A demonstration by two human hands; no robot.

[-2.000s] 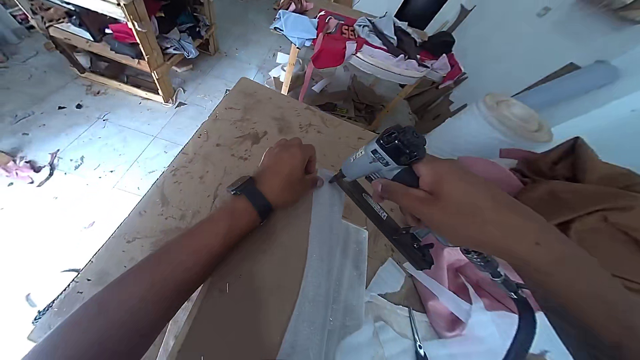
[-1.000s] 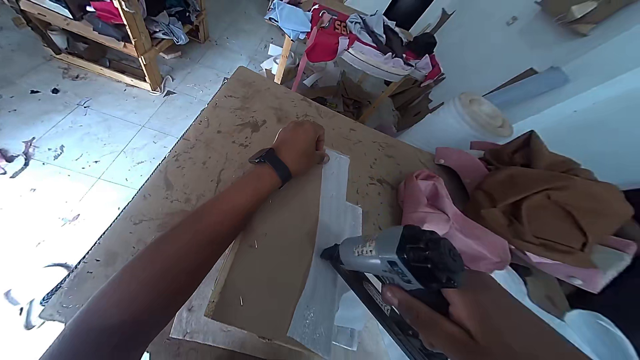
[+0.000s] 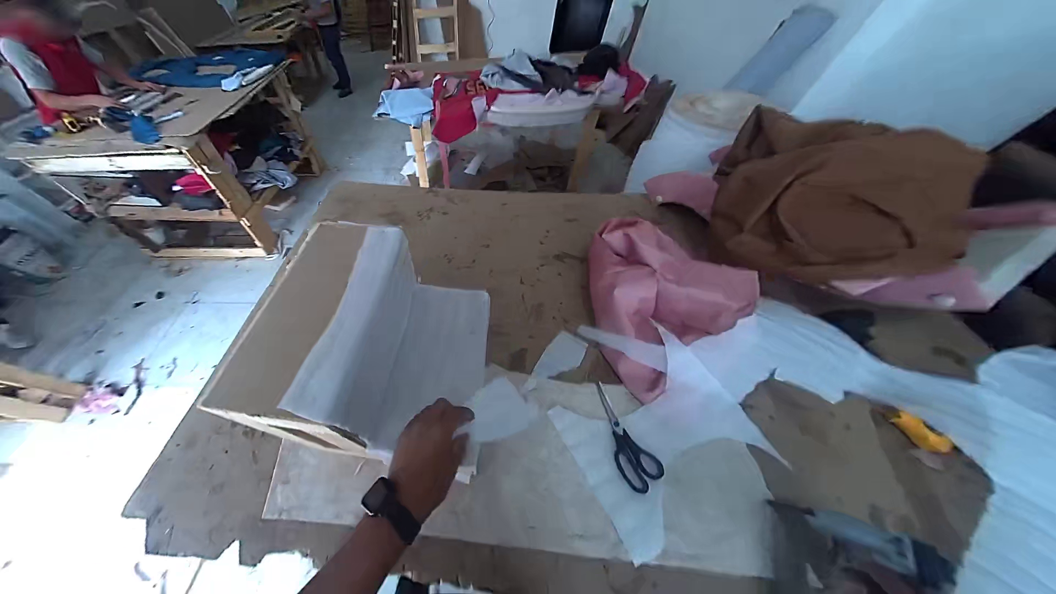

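My left hand (image 3: 429,454), with a dark watch on the wrist, is at the near right edge of a wood and board frame (image 3: 305,313). White foam sheeting (image 3: 384,330) drapes over the frame's right side. The fingers touch a thin white scrap (image 3: 499,410); whether they pinch it is unclear. My right hand is out of view. A grey and black pneumatic stapler (image 3: 866,536) lies blurred at the lower right. Black-handled scissors (image 3: 635,458) rest partly open on white scraps, right of my left hand.
Pink fabric (image 3: 660,289) and brown cloth (image 3: 850,198) lie on the right of the worktable (image 3: 511,223). A yellow tool (image 3: 922,431) sits among white sheeting. Beyond are a fabric-covered stand (image 3: 536,107) and a person in red (image 3: 58,74) at another bench (image 3: 165,140).
My right hand has let go of the stapler and left the view. My left hand has moved from the frame's far end to its near right edge. The view has shifted widely.
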